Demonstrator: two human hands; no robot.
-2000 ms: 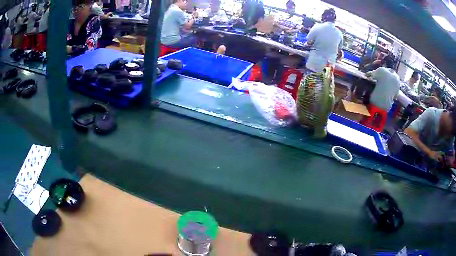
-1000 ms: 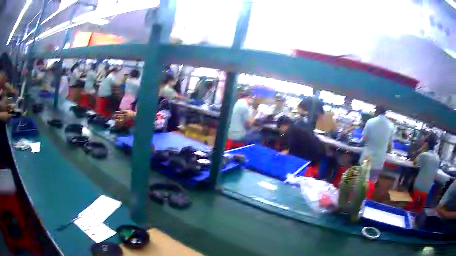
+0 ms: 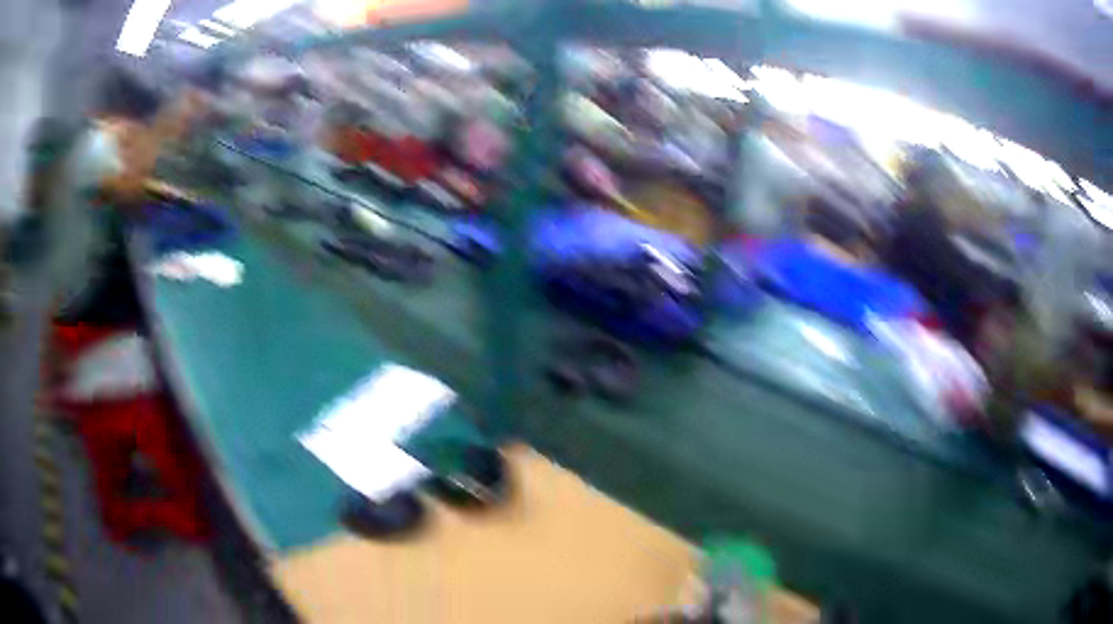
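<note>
The frame is strongly blurred. Neither of my hands is in view. A tan mat (image 3: 488, 567) lies at the bottom on the green bench. An open black ear cup housing (image 3: 474, 475) sits at the mat's far left corner, with a flat black disc (image 3: 383, 513) beside it. A solder wire spool with a green flange (image 3: 737, 563) stands at the mat's right part, near the bottom edge. White paper sheets (image 3: 378, 421) lie on the bench just beyond the cup and disc.
A dark green belt (image 3: 684, 451) runs beyond the mat, bearing a dark headphone (image 3: 593, 367). A green post (image 3: 513, 268) stands at its near side. Blue trays (image 3: 830, 283) and a plastic bag (image 3: 934, 372) lie beyond. A red stool (image 3: 134, 451) and a person (image 3: 92, 207) are at left.
The camera has turned left, then tilted back down somewhat. The sheets, cup and mat have moved rightward in the picture, and the spool shows again. No hand has appeared.
</note>
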